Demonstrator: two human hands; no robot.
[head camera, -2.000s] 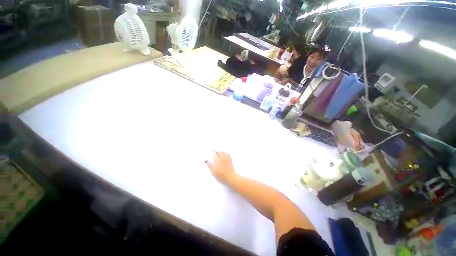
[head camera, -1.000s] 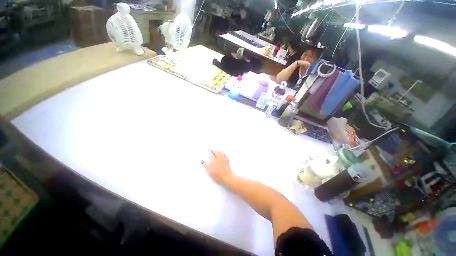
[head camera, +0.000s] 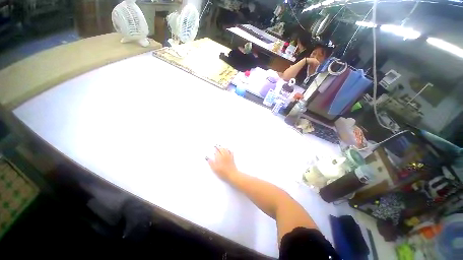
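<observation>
My right hand (head camera: 222, 162) rests on the large smooth white worktable top (head camera: 127, 132), near its middle. The palm faces down, the fingers are a little apart, and no held item shows. My bare forearm reaches in from the lower right, with a black sleeve at the bottom edge. The fingers are small and slightly blurred. My left hand is not in view.
White cones (head camera: 322, 170) and a dark cylinder (head camera: 345, 185) stand at the right, with navy folded cloth (head camera: 349, 238) below. Bottles (head camera: 269, 91) line the far edge. Two white fans (head camera: 131, 23) are far left. A person (head camera: 302, 68) sits across.
My right hand stays at nearly the same spot on the white top. The view has shifted slightly. The person across has raised an arm to the face since the oldest frame.
</observation>
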